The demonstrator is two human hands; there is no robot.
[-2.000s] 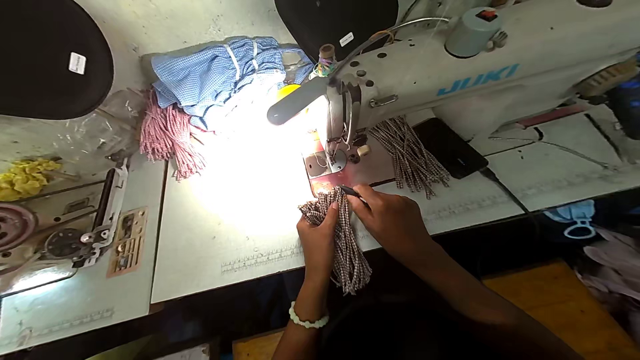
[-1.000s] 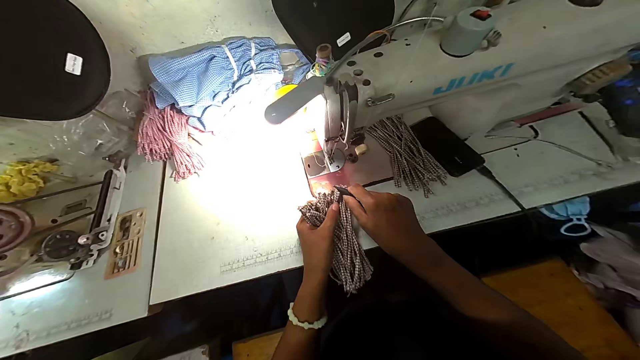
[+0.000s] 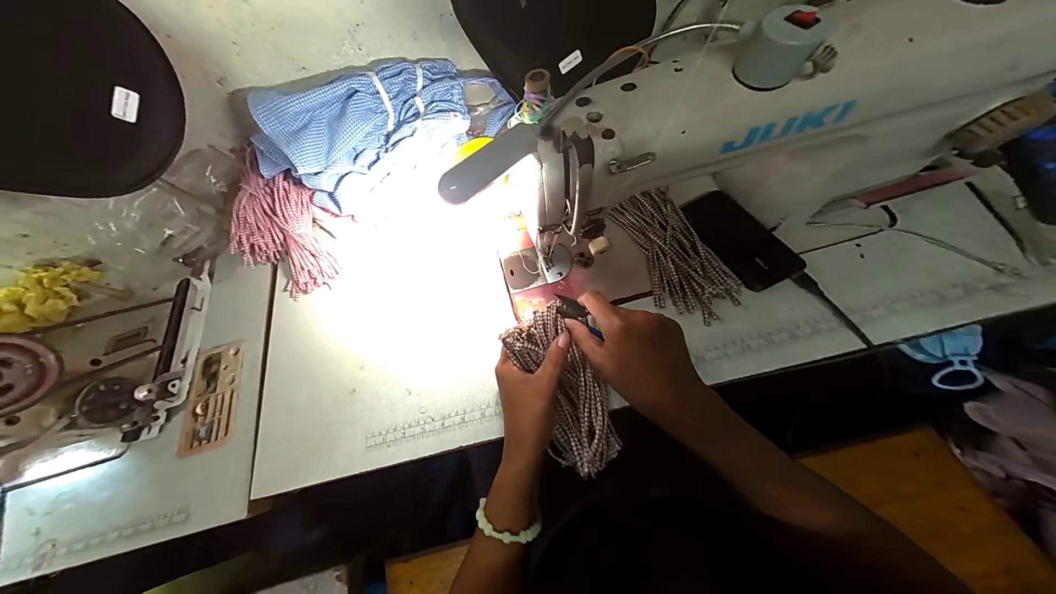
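Observation:
My left hand [image 3: 532, 388] grips a bundle of brown-and-white checked fabric cords [image 3: 584, 421] near its top; the cords hang over the table's front edge. Close beside it, my right hand [image 3: 639, 346] holds small dark thread snips [image 3: 575, 310], their blades at the top ends of the cords. Both hands are just in front of the needle plate [image 3: 528, 269] of a Juki sewing machine [image 3: 792, 124]. Another bundle of checked cords [image 3: 681, 256] lies on the table to the right of the needle area.
A black phone [image 3: 742, 239] with a cable lies beside the second bundle. Blue checked gathered fabric [image 3: 355, 124] and pink cords [image 3: 280, 227] lie at the back left. A lamp [image 3: 487, 165] lights the table brightly. Another machine [image 3: 99, 388] stands at far left.
The snips' blades show more plainly above the bundle than before. Both hands keep nearly the same place, with the cords still held.

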